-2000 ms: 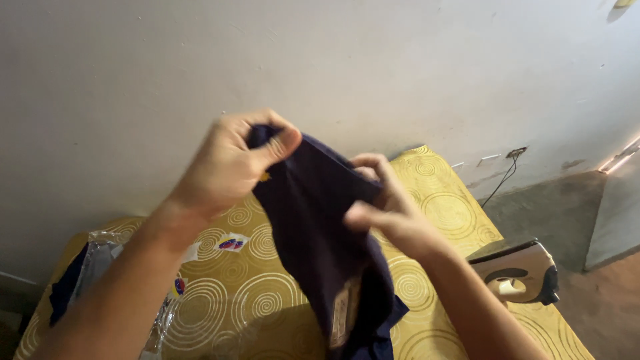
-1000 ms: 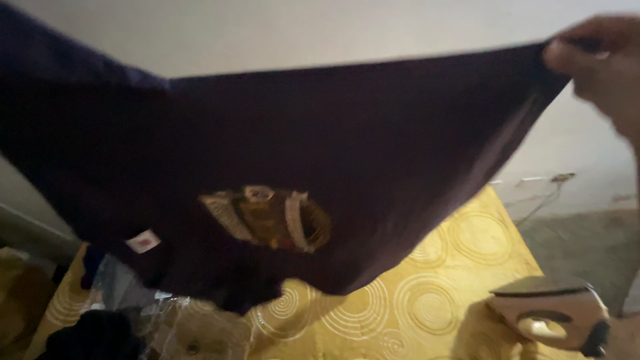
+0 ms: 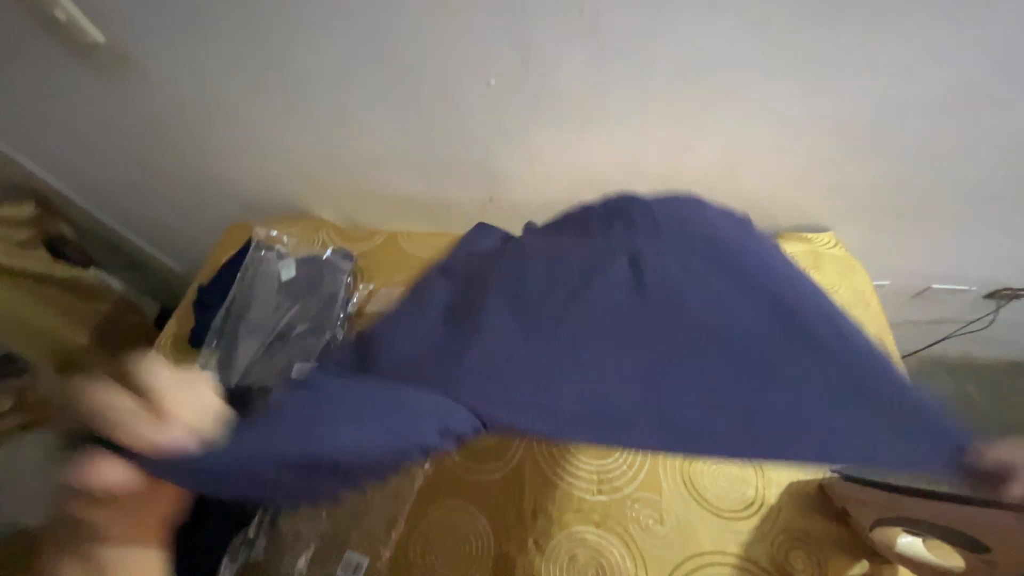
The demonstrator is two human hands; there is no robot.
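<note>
A dark blue cloth garment (image 3: 624, 344) is stretched wide between my two hands, billowing over the table. My left hand (image 3: 144, 432), blurred, grips one corner of it at the lower left. At the right edge of the view, my right hand (image 3: 996, 468) pinches the opposite corner and is only partly visible. Neither the garment's print nor its small label shows from this side.
Yellow cloth with circle patterns (image 3: 596, 552) covers the table. Clear plastic bags, one holding a folded garment (image 3: 280, 312), lie at left. A clothes iron (image 3: 928, 528) stands at lower right. A wall rises behind; a cable (image 3: 960, 328) hangs at right.
The garment was bunched between both hands, then held up spread with its print showing. Now it is lower, billowing over the table, with its plain side showing.
</note>
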